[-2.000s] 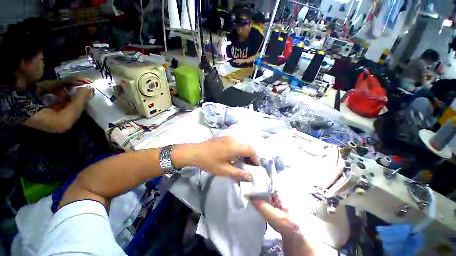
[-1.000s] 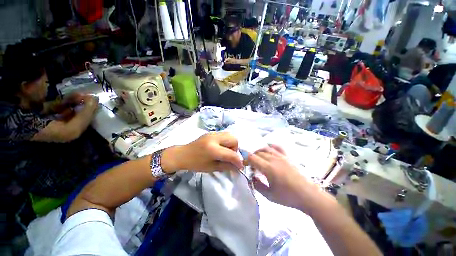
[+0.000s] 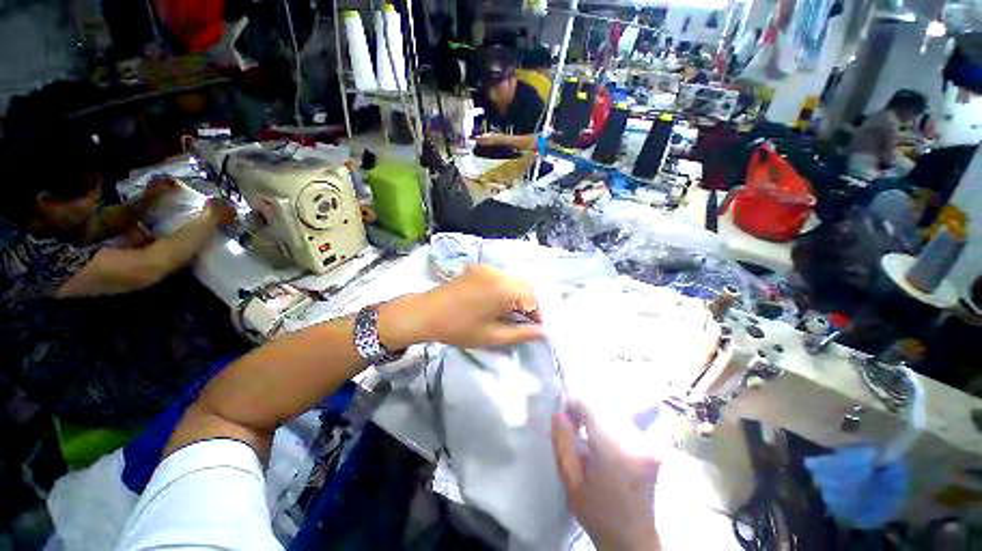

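A pale grey-white garment (image 3: 501,431) hangs over the front edge of the white table, with much of it overexposed. My left hand (image 3: 485,310), with a metal-band watch at the wrist, pinches the garment's upper edge. My right hand (image 3: 608,474) is lower and to the right, with thumb and fingers on the same edge, partly washed out by glare. The edge runs between the two hands. The cream sewing machine head (image 3: 818,377) lies to the right. Its needle area is hidden by glare.
Black-handled scissors (image 3: 762,506) and a light blue cloth (image 3: 859,484) are at the lower right. A second sewing machine (image 3: 296,205), a green block (image 3: 397,200) and a person working are at the left. Clear plastic bags (image 3: 657,242) and a red bag (image 3: 773,196) are behind.
My hands were close together at the garment's edge a second ago. My right hand has moved down along the edge, away from my left, which has risen slightly and still holds the cloth.
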